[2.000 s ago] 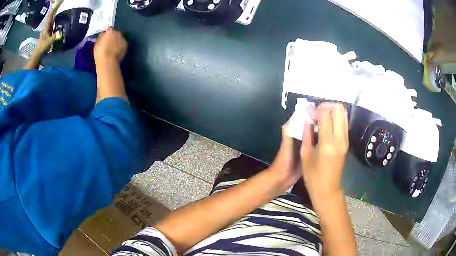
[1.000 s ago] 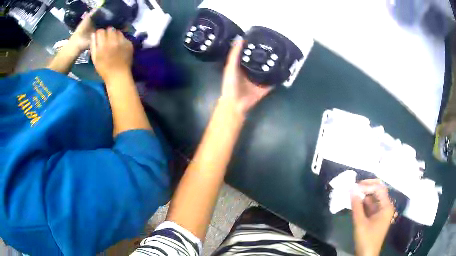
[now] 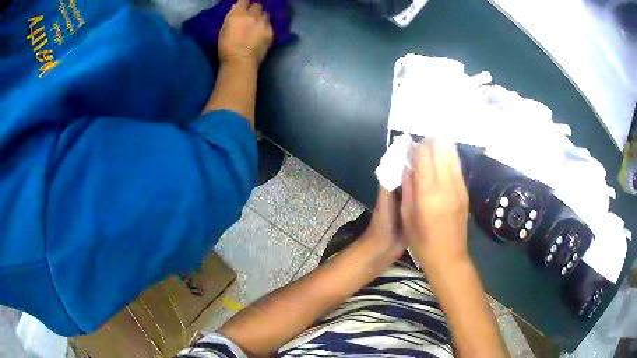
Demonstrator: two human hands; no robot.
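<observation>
White-bodied security cameras with black ball fronts stand side by side on the green bench; one black face [image 3: 517, 213] shows its lens and round lights. My left hand [image 3: 386, 218] is at the lower front of the leftmost camera [image 3: 429, 91], cupped against its black ball; its fingers are mostly hidden. My right hand [image 3: 438, 199] lies over that ball, holding the crumpled white wiping cloth [image 3: 395, 165], which sticks out at the left. The hands cover most of this camera's face.
A worker in blue [image 3: 140, 196] is close at left, one hand [image 3: 246, 31] on a purple cloth [image 3: 279, 19]. A white sheet [image 3: 559, 49] covers the bench's upper right. Brown cartons [image 3: 160, 314] lie on the floor below.
My left hand has come back from the dark cameras at the upper middle to the row at right, beside my right hand. The row shows one more camera than two seconds ago.
</observation>
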